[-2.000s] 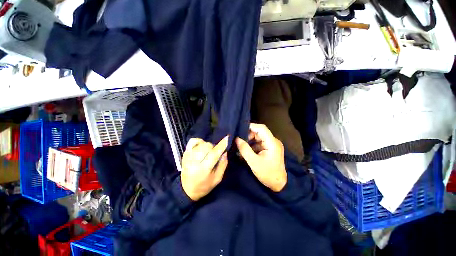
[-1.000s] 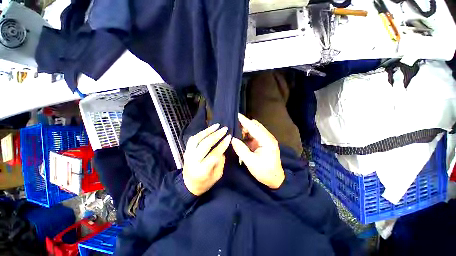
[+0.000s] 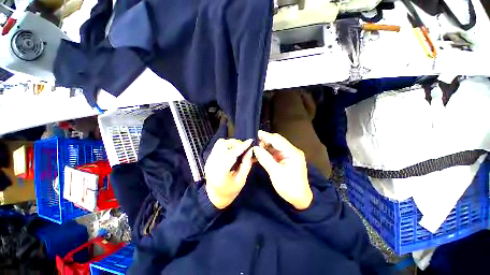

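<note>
The navy garment [image 3: 188, 48] lies over the white table and hangs down from its front edge in a long narrow fold to my hands. My left hand [image 3: 228, 172] and my right hand [image 3: 283, 171] meet at the lower end of this fold, in front of my body. Thumbs and fingertips of both hands pinch the fabric edge, close together. The exact edge between the fingertips is mostly hidden by the fingers.
The white table edge [image 3: 306, 72] crosses the view, with the grey cover plate [image 3: 302, 53], an orange-handled tool [image 3: 380, 27] and thin snips-like tools [image 3: 424, 40]. A grey motor [image 3: 33, 45] stands left. Below are a white crate [image 3: 121, 140] and a white sack [image 3: 413, 129] in a blue crate [image 3: 397, 220].
A second ago my fingers were more spread beside the fabric edge; now the fingertips of both hands are closed on it, close together. The whole view has shifted slightly.
</note>
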